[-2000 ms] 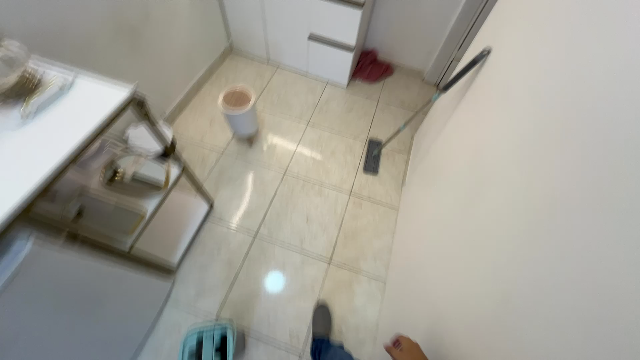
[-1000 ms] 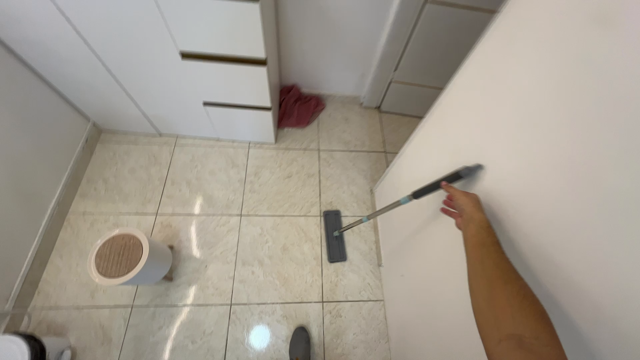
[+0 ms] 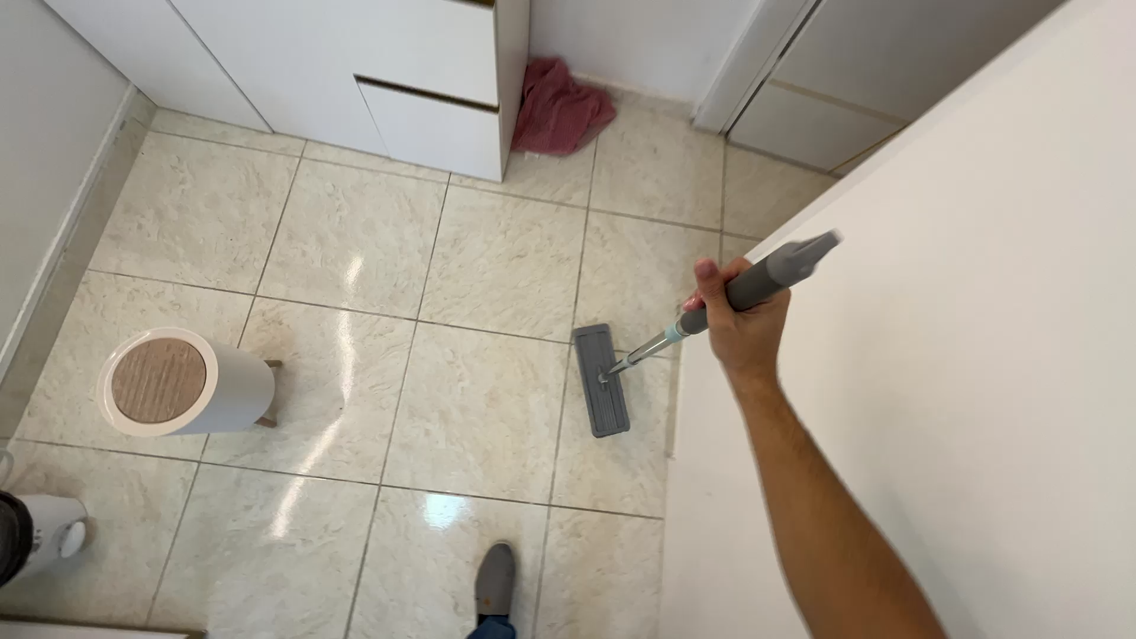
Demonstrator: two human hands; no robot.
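My right hand (image 3: 745,319) is closed around the dark grey grip of a flat mop (image 3: 657,344), near the white wall on the right. The mop's metal pole slants down and left to its grey rectangular head (image 3: 602,382), which rests flat on the tiled floor (image 3: 484,399). The grip's grey end sticks out beyond my hand, up and to the right. My left hand is outside the view.
A white bin with a wood-look lid (image 3: 160,382) stands at the left. A red cloth (image 3: 564,111) lies against the white cabinet (image 3: 435,124). The white wall (image 3: 976,337) borders the right side. Part of a white appliance (image 3: 53,532) shows at lower left, and a grey shoe (image 3: 495,577) below.
My right hand, just reaching the handle one second ago, has taken hold of it. The mop's handle stood leaning on the wall in the earlier frames. The view has swung considerably since the first frame.
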